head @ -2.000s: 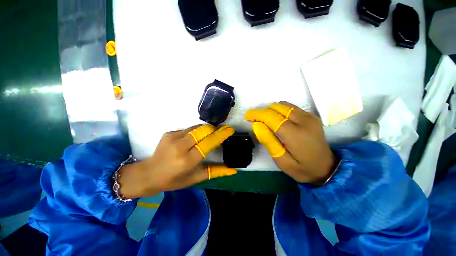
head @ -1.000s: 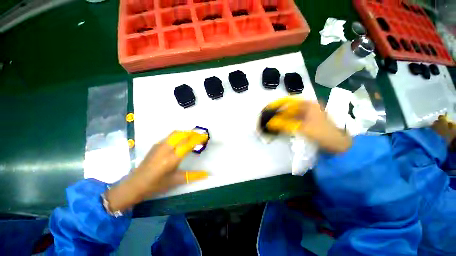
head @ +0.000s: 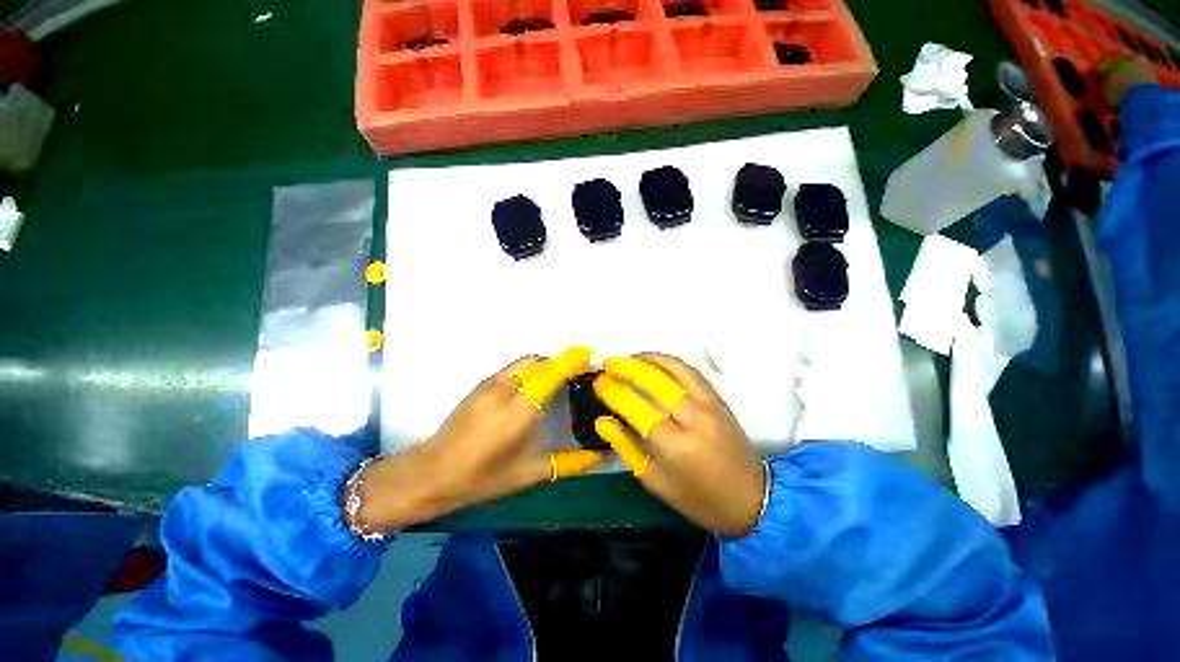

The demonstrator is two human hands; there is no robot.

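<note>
A black smartwatch (head: 589, 411) lies at the near edge of the white foam mat (head: 453, 339), between my hands. My left hand (head: 498, 424), with yellow finger cots, holds it from the left, thumb below and fingers above. My right hand (head: 679, 444), also with yellow finger cots, has its fingertips on the watch's right side and face. Whether a wipe is pinched there cannot be told. Several other smartwatches (head: 666, 197) stand in a row farther up the mat, and one more (head: 822, 276) sits below the row's right end.
An orange-red foam tray (head: 621, 123) is beyond the mat. A dispenser bottle (head: 951, 171) and white wipes (head: 980, 427) are at the right. A clear film strip (head: 315, 310) and two loose yellow finger cots (head: 375, 273) lie left. Another person's blue sleeve (head: 1145, 272) is at the far right.
The watch my right hand was moving now sits below the row's right end. My right hand has come back beside my left. The second watch is now between both hands at the near edge.
</note>
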